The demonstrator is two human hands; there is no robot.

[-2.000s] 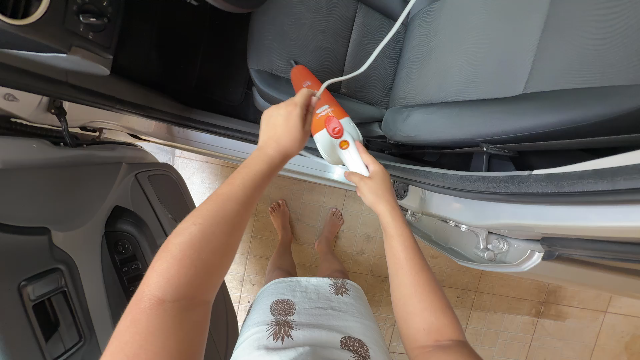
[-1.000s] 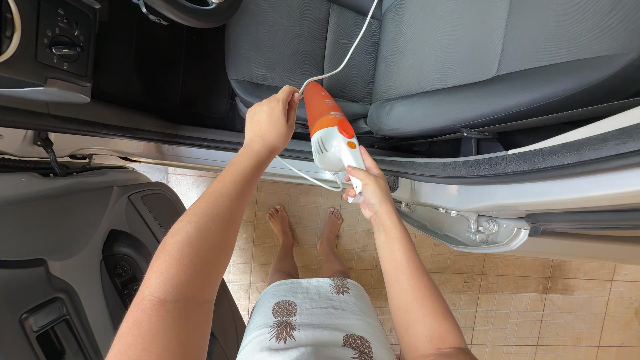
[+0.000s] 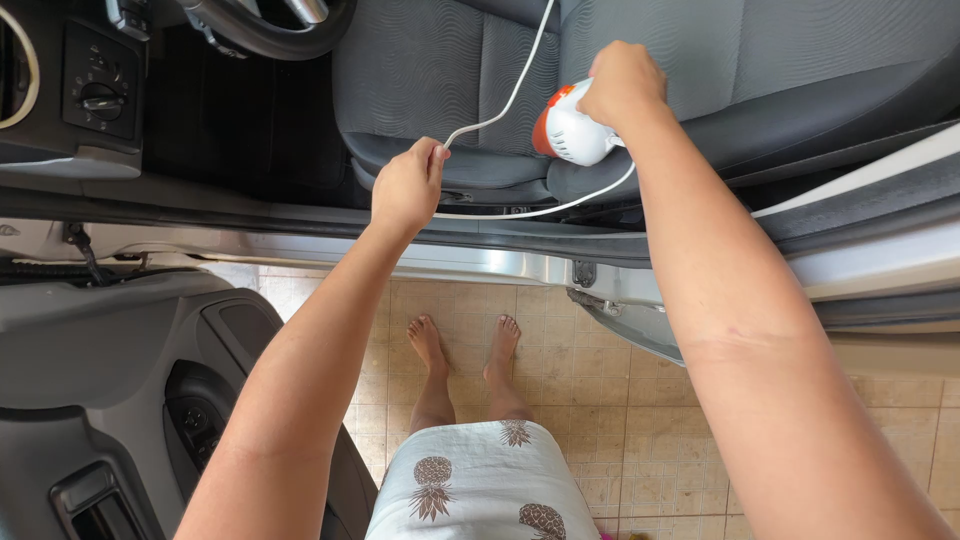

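Note:
My right hand [image 3: 626,86] is closed around the handle of an orange and white handheld vacuum cleaner [image 3: 577,135], held over the grey fabric car seat [image 3: 510,82]. Its handle is mostly hidden by my fingers. From the vacuum a white power cord [image 3: 596,196] loops down and left to my left hand [image 3: 411,180], which pinches the cord above the seat's front edge. Beyond that hand the cord runs up across the seat and out of view at the top.
A steering wheel [image 3: 277,34] and a dashboard with a rotary light switch [image 3: 103,101] are at upper left. The silver door sill [image 3: 480,259] crosses the middle. An opened front door [image 3: 112,352] stands at lower left. My bare feet are on the tiled floor [image 3: 585,375].
My right hand has moved up and right with the vacuum, from the door sill to over the seat. My left hand, earlier close to the vacuum's front, is now apart from it, on the cord.

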